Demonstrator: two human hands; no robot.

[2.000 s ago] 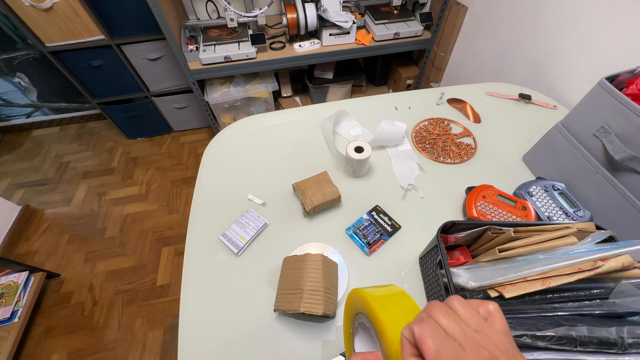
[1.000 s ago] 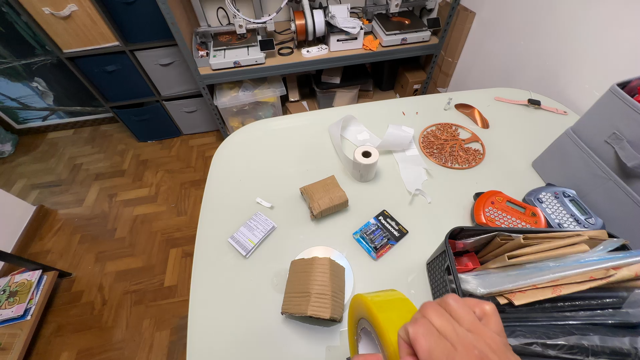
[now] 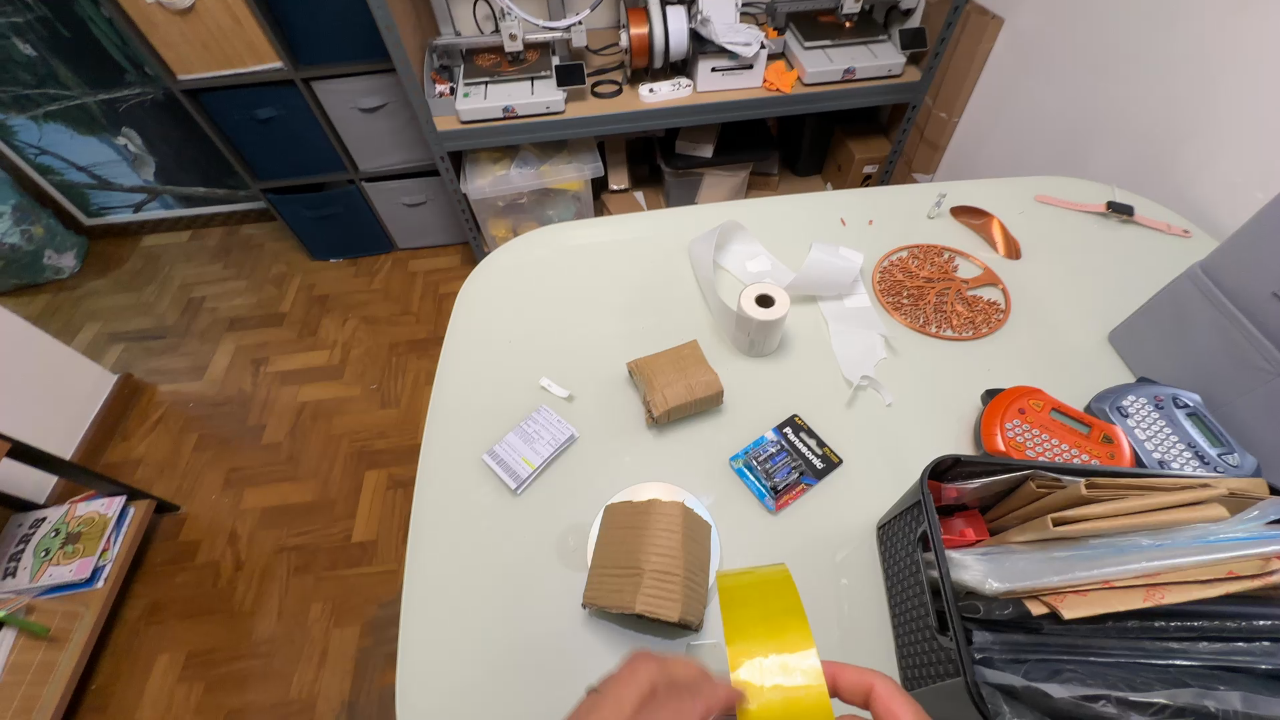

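A roll of yellow packing tape (image 3: 775,640) stands on edge at the bottom, with my right hand (image 3: 865,690) gripping its right side. My left hand (image 3: 655,690), blurred, is at the roll's lower left; whether it pinches the tape end cannot be told. Just beyond, a folded piece of corrugated cardboard (image 3: 648,560) lies on a round pale disc (image 3: 708,510). A small parcel wrapped in brown cardboard (image 3: 676,382) sits farther back. To its right are a blister pack of Panasonic batteries (image 3: 785,463) and, behind, a roll of white labels (image 3: 762,320) with loose backing strip.
A black basket (image 3: 905,580) of paper and plastic mailers stands at the right, beside an orange label maker (image 3: 1055,428) and a grey one (image 3: 1172,428). Folded printed paper (image 3: 530,448) lies left. Copper-coloured tree disc (image 3: 942,291) and a smartwatch (image 3: 1118,209) lie at the back.
My left hand has come into fuller view at the roll's left. My right hand has shifted from over the tape roll to low on its right side.
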